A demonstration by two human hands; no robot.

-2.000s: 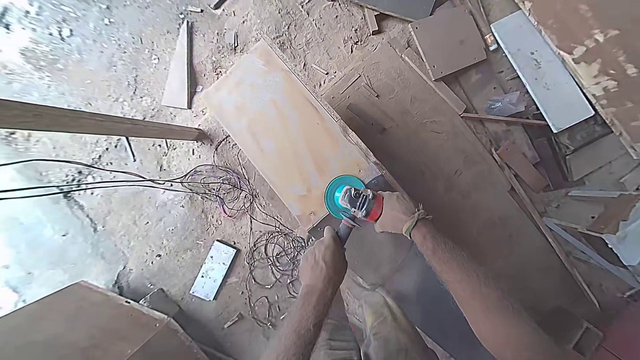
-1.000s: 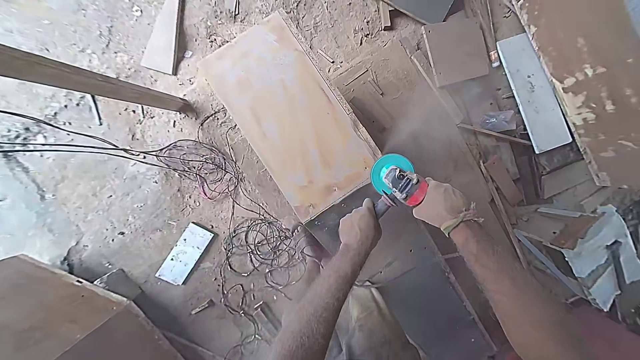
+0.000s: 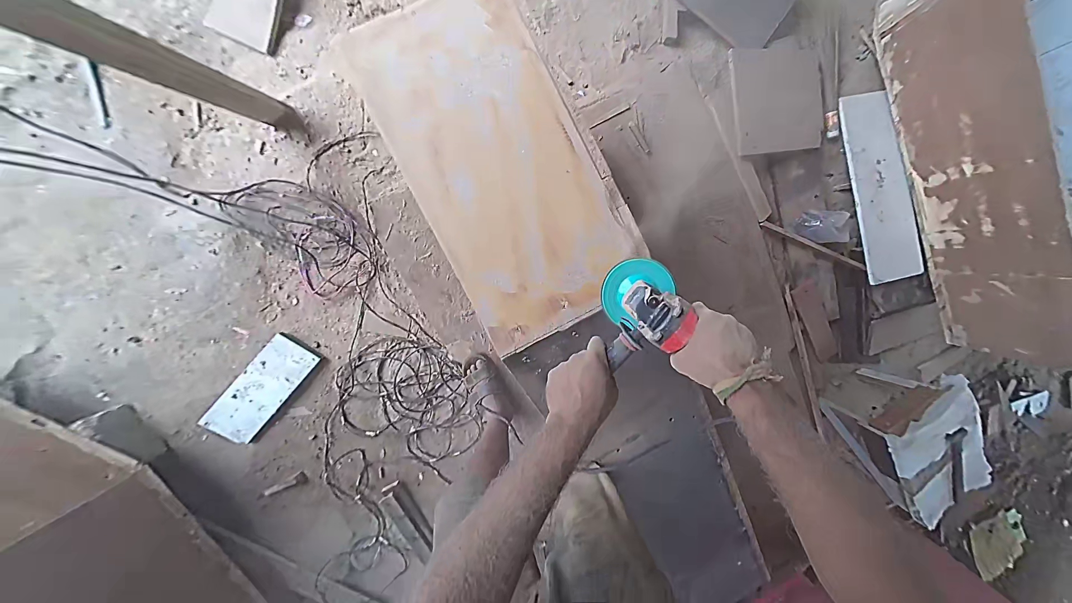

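Observation:
An angle grinder (image 3: 662,316) with a red and dark body and a turquoise disc (image 3: 630,283) is held between my hands. My right hand (image 3: 713,347) wraps around its body, and a cord band circles that wrist. My left hand (image 3: 582,381) grips the dark side handle. The disc is at the near right corner of a pale wooden panel (image 3: 494,167); whether it touches the wood I cannot tell. Below the panel lies a dark board (image 3: 678,494). Fine dust hangs to the right of the panel.
Tangled cables (image 3: 410,389) lie on the dusty floor at left, by a foot. A wooden post (image 3: 167,67) slants in at upper left. A white board piece (image 3: 261,387) and a brown box-like wooden piece (image 3: 84,494) are at left. Scrap boards (image 3: 775,100) and a peeling panel (image 3: 971,176) are at right.
Between the two earlier frames, the grinder moved right along the pale panel's near end to its right corner, and dust appeared. It remains near that corner now, in both hands.

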